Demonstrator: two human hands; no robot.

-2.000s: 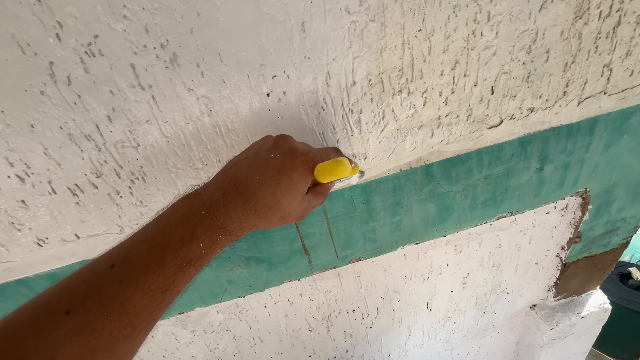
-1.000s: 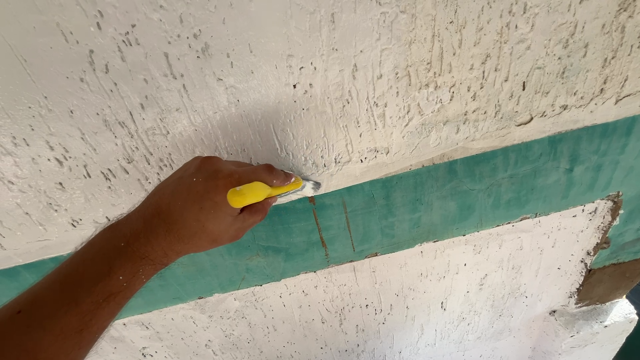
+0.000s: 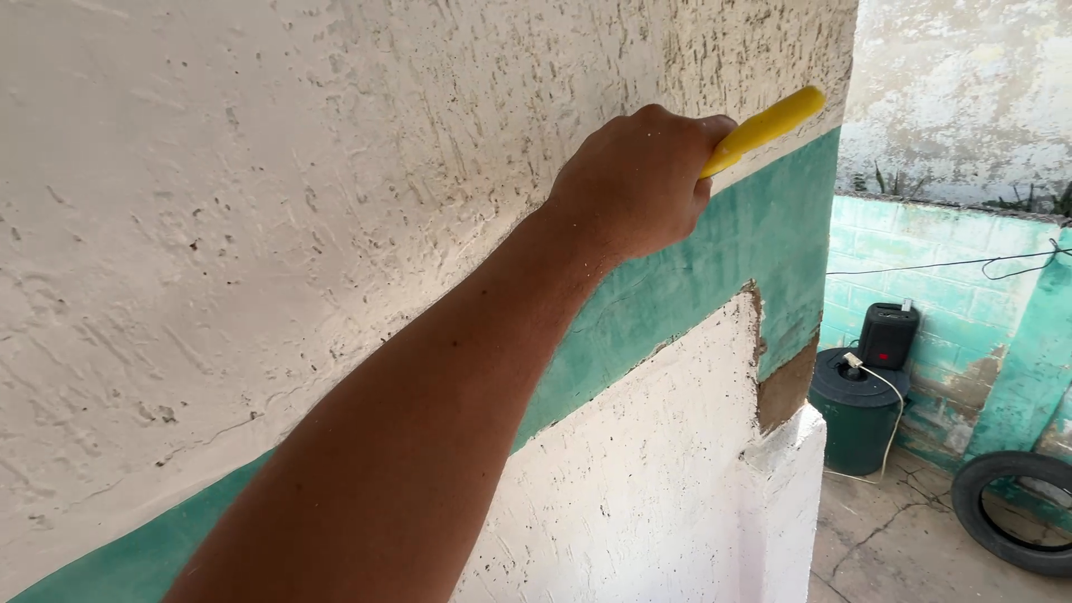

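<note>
My left hand [image 3: 641,180] is closed around the yellow handle of a small paintbrush [image 3: 770,127], whose handle points up and to the right. The brush's bristles are hidden in this view. My hand is at the wall, over the border between the rough cream-white textured wall [image 3: 469,126] and a painted green band [image 3: 620,335]. The forearm reaches up from the bottom edge and covers part of both. My right hand is not in view.
The wall ends at a corner on the right, with bare brown plaster [image 3: 785,387] below the band. Beyond it, a black speaker [image 3: 889,335] sits on a lidded dark green barrel [image 3: 854,427], with a cable hanging down. A tire [image 3: 971,511] leans by a green block wall [image 3: 946,226].
My left hand has moved right along the green band's upper edge toward the wall corner, still holding the brush. Its handle now points up-right, and the bristles seen before are hidden. The view has shifted right.
</note>
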